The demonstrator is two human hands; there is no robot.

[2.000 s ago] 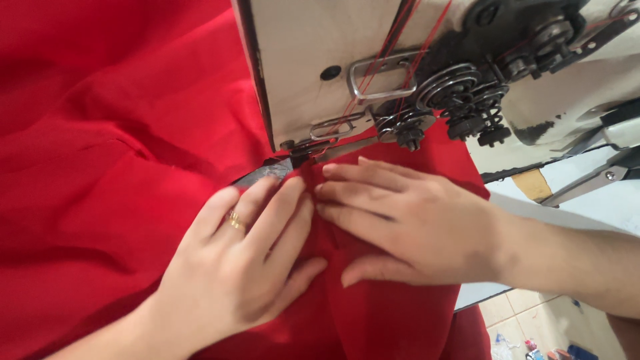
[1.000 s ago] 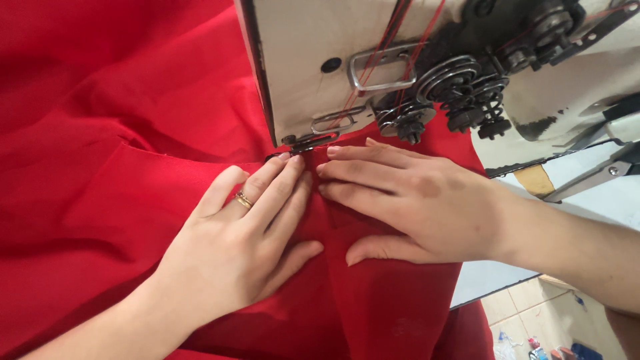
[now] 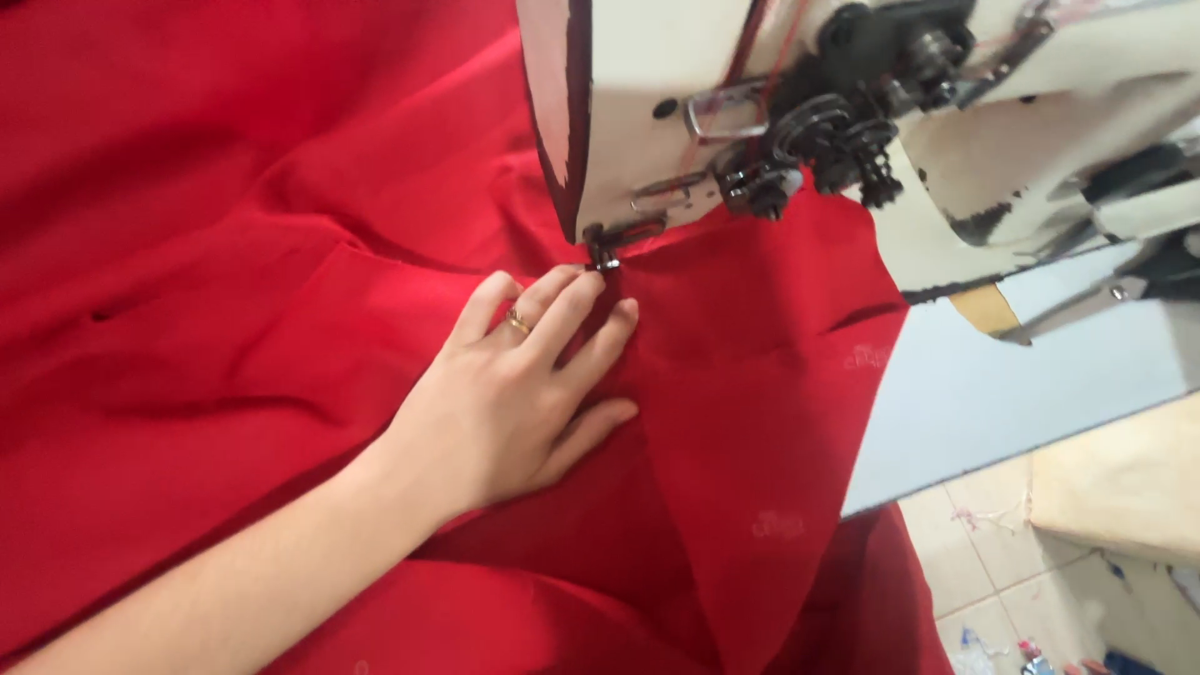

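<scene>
Red fabric [image 3: 234, 309] spreads across the sewing machine's bed and hangs over the near side. My left hand [image 3: 525, 375], with a gold ring on one finger, lies palm down on it, fingers spread and their tips just beside the presser foot [image 3: 605, 261]. The foot rests on the fabric below the head of the sewing machine [image 3: 628, 122], where red threads run past metal guides and tension discs [image 3: 816, 131]. To the right of my left hand lies a fabric layer with a slanted edge and faint printed marks. My right hand is out of view.
Scissors [image 3: 1116, 292] lie at the right on the pale blue table top [image 3: 1012, 394], near a yellowish piece [image 3: 984, 311]. Beyond the table's edge are floor tiles [image 3: 975, 553] with thread scraps and small items, and a cream-coloured block-like object [image 3: 1125, 478].
My right hand, which lay on the fabric beside the presser foot, has left the view. My left hand remains on the fabric near the foot.
</scene>
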